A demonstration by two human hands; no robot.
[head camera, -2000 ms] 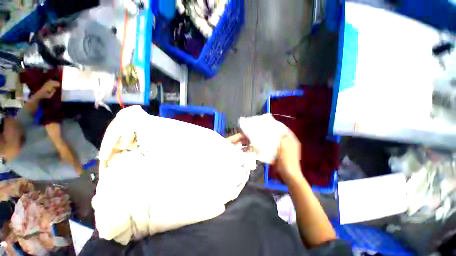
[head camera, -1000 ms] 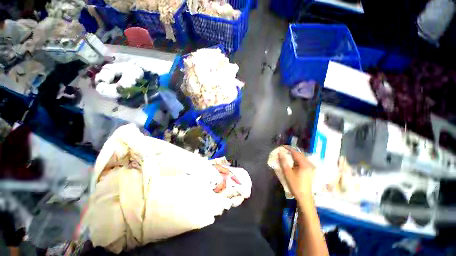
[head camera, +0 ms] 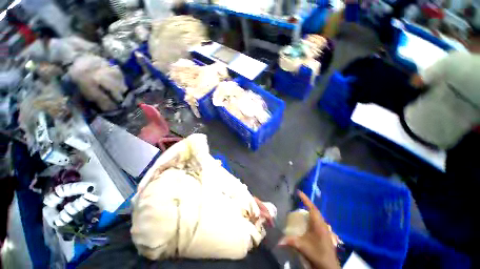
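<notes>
A thick cream cloth bundle [head camera: 195,205] fills the space against my body at the lower middle. My left hand [head camera: 264,207] shows only as fingers at the bundle's right end, curled around it; the arm is hidden by the cloth. My right hand [head camera: 316,239] is to the right of the bundle, blurred, with thumb and forefinger spread. A small pale cloth piece [head camera: 297,223] lies against its palm side, apart from the bundle.
An empty blue crate [head camera: 363,207] stands close at right. Blue crates with cream pieces [head camera: 252,137] stand ahead on the grey floor [head camera: 305,131]. A red chair [head camera: 153,125] and white table [head camera: 100,163] are at left. A person [head camera: 447,105] sits at right.
The view has moved forward along the aisle; the empty blue crate is now close at right. The bundle stays against my body. My right hand is lower, its fingers more spread around the small piece.
</notes>
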